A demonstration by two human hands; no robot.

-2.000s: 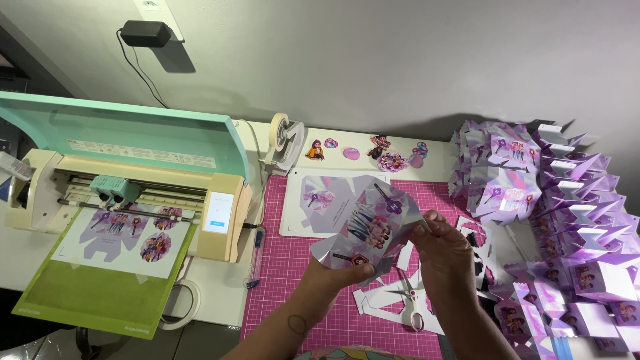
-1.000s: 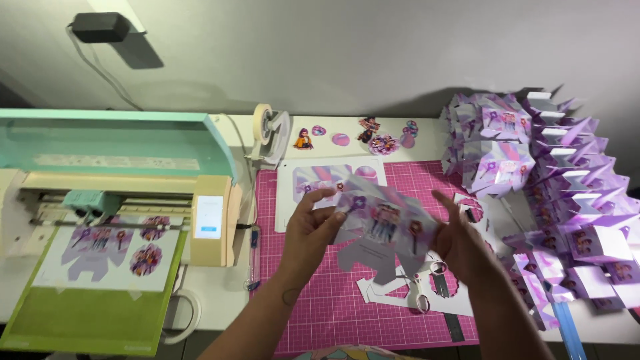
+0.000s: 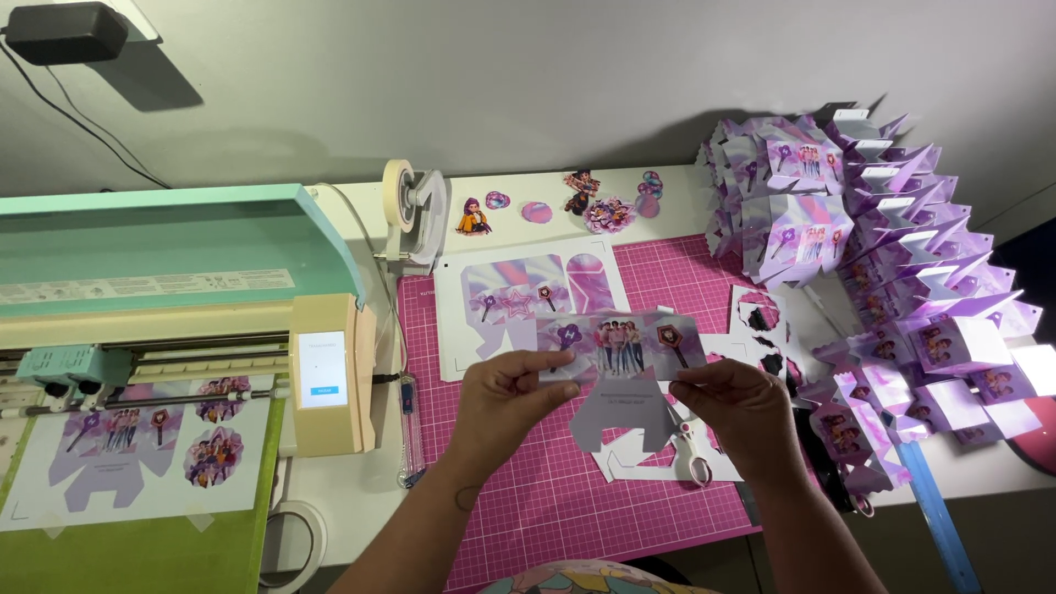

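A printed purple paper box blank (image 3: 623,351), with pictured figures and a plain lilac flap hanging down, is held up over the pink cutting mat (image 3: 528,516). My left hand (image 3: 516,404) pinches its left edge between thumb and fingers. At its lower right edge, my right hand (image 3: 738,412) pinches it the same way. Behind the blank lies a stack of printed sheets (image 3: 452,330). White-handled scissors (image 3: 693,462) rest among cut paper scraps (image 3: 635,454) below the blank, close to my right hand.
A cutting machine (image 3: 330,429) with a printed sheet on a green mat (image 3: 148,553) stands at left. A tape dispenser (image 3: 421,214) and paper cutouts (image 3: 536,212) sit along the back. Folded purple boxes (image 3: 808,239) crowd the right, near a blue ruler (image 3: 936,503).
Both hands have turned the blank from a tilted position to nearly level, its picture side facing me. My right hand, with fingers spread a second ago, now pinches the edge.
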